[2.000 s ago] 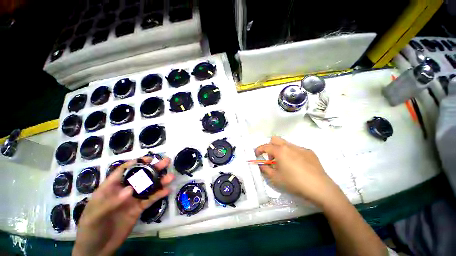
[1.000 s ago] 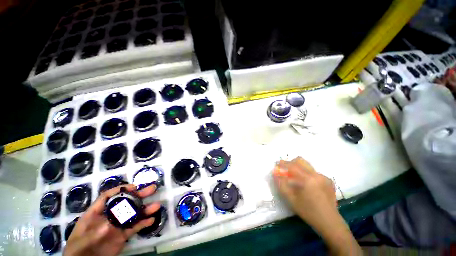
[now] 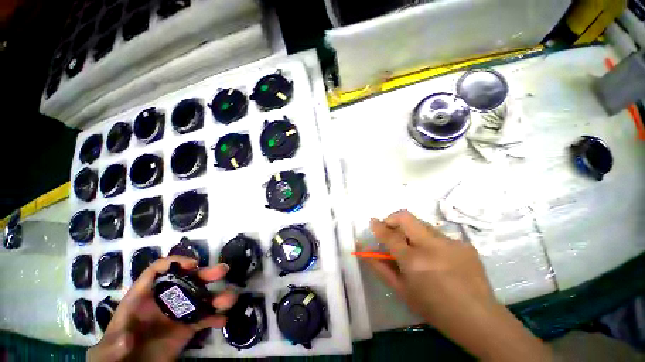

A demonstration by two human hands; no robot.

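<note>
My left hand (image 3: 138, 307) holds a round black smartwatch body (image 3: 180, 297) over the lower part of the foam tray; a white square with a QR pattern shows on its face. My right hand (image 3: 431, 265) is right of the tray and holds a thin orange stick tool (image 3: 373, 254), its tip pointing left to the tray edge. The white foam tray (image 3: 237, 193) holds rows of watch bodies, glossy faces at left and matt black backs (image 3: 300, 315) in the right columns. My left hand hides some lower pockets.
An alcohol dispenser bottle (image 3: 440, 120) with its lid flipped open stands behind my right hand, beside a crumpled white wipe (image 3: 498, 138). A single watch (image 3: 593, 157) lies at far right. Stacked foam trays (image 3: 205, 67) stand at back left. Another bottle (image 3: 622, 83) is at the right edge.
The view has shifted. The held watch's face now shows a clear QR pattern, where it was a plainer white square. The bright blue face in the tray's bottom row is now dark.
</note>
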